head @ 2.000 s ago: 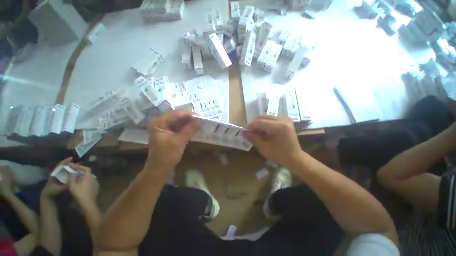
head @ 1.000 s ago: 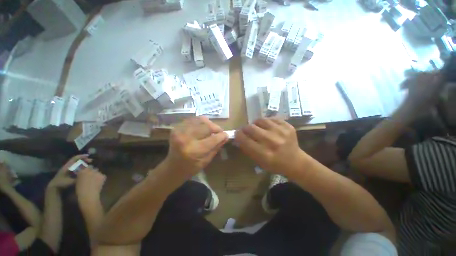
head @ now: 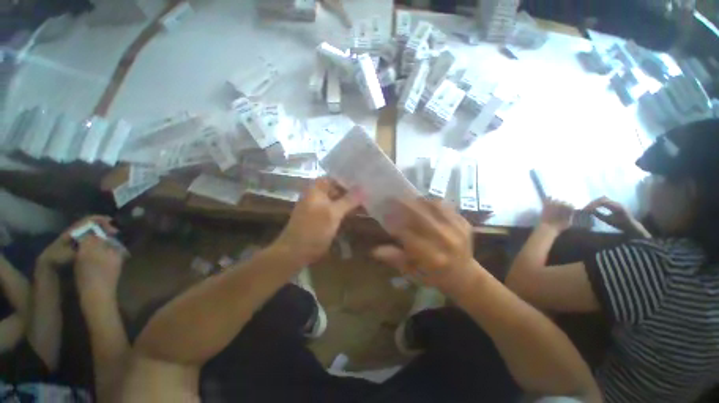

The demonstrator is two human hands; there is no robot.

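Observation:
A pale, plain-looking printed sheet (head: 364, 164) is held slanting above the table edge, its upper end to the left. My left hand (head: 319, 216) pinches its lower left edge with the fingertips. My right hand (head: 430, 236), slightly blurred, grips its lower right end and covers part of it. Behind it, a sheet stack (head: 329, 130) shows partly. Small white cartons (head: 369, 81) lie in a loose pile beyond.
More cartons (head: 477, 189) stand at the table edge on the right. A flat white slip (head: 217, 189) lies at the edge on the left. A person in a striped shirt (head: 662, 291) sits at right, hands near a dark stick (head: 538, 184). Another person's hands (head: 94, 248) work at left.
The sheet first showed black bars, then only a small white part between my closed hands; now it is slanted upward with a plain face. The person at right has reached to the table.

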